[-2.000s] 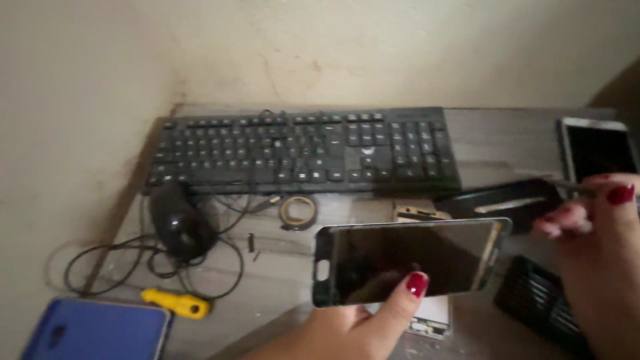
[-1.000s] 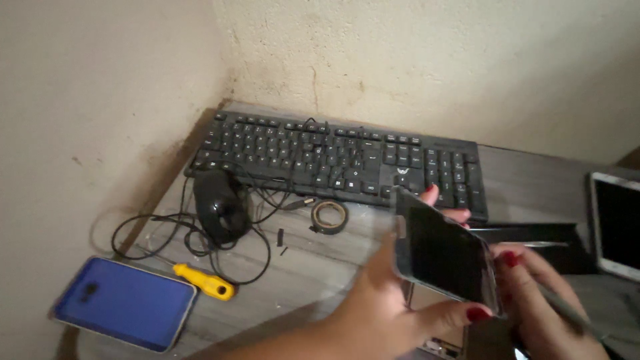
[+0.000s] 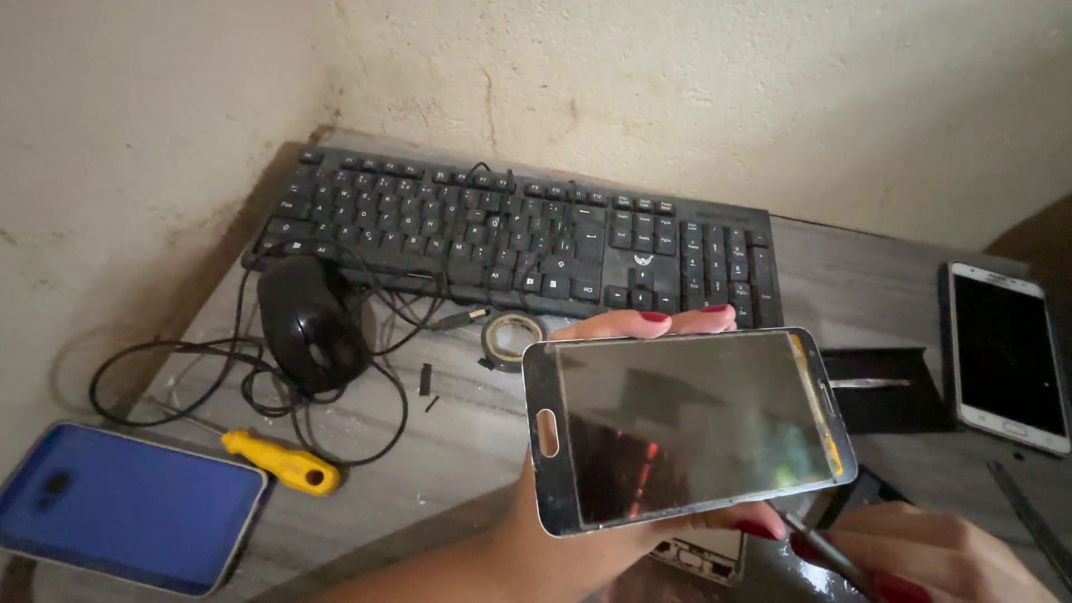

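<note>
A smartphone front panel [image 3: 687, 427], dark glass with an oblong home-button hole and a yellowish strip near its right end, lies across my left hand [image 3: 662, 322], whose fingers wrap its far and near long edges. At lower right, my right hand [image 3: 921, 553] grips a slim grey metal tool [image 3: 825, 548], its tip at the panel's near edge beside my left thumb. Partly hidden under the panel and my left hand is an opened phone body [image 3: 708, 557] on the desk.
A black keyboard [image 3: 502, 234], corded mouse [image 3: 310, 322] and tape roll [image 3: 513, 337] are behind. At left lie a yellow-handled screwdriver [image 3: 280, 461] and blue phone case [image 3: 134, 507]. At right are a white smartphone [image 3: 1009, 352], black flat piece [image 3: 888, 389] and dark thin strip [image 3: 1030, 519].
My right hand has come from the right, away from the panel, to its near edge with the tool. The panel was tilted steeply one second ago and now faces up more. The view has shifted.
</note>
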